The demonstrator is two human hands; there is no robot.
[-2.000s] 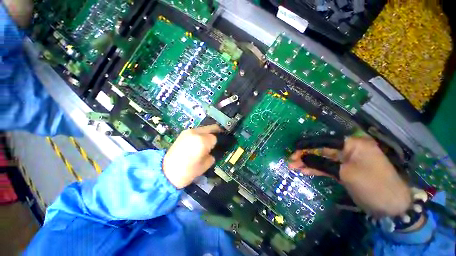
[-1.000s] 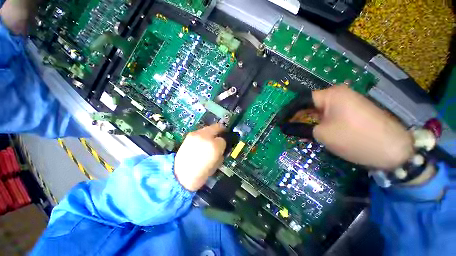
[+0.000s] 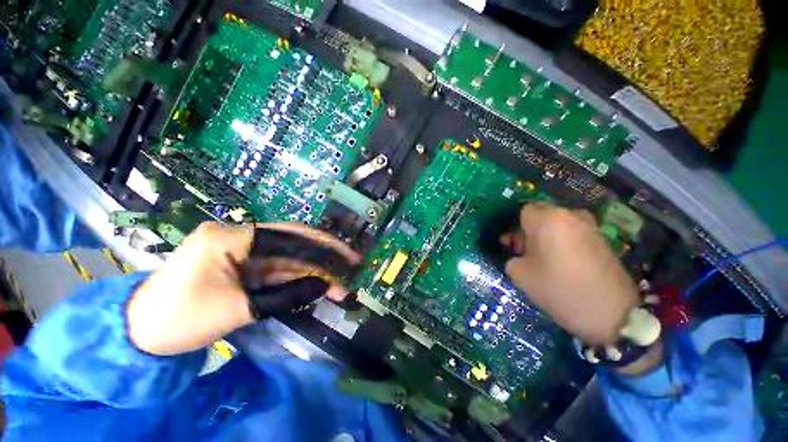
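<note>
The nearer main circuit board [image 3: 449, 250] lies in a black carrier [image 3: 410, 129], with a mounted yellow part [image 3: 394, 268] near its left edge. My left hand [image 3: 251, 280] is left of that board, black finger cots on, thumb and fingers apart with nothing seen between them. My right hand [image 3: 562, 272] is over the board's right part, fingers curled down in black cots. Its fingertips are partly hidden, so I cannot tell whether they hold a part. A narrow circuit board [image 3: 536, 104] lies beyond the main board.
A second main board [image 3: 268, 129] sits in the carrier to the left, with hold-down clips [image 3: 354, 198] between the boards. A bin of yellow components [image 3: 674, 60] is at the upper right. A metal rail [image 3: 406, 22] runs beyond the carriers. Another person's blue sleeve [image 3: 34, 190] is at the left edge.
My left hand has moved left off the yellow part's edge and its fingers have spread. My right hand has moved slightly down. The view has shifted, and a blue cord now shows at right.
</note>
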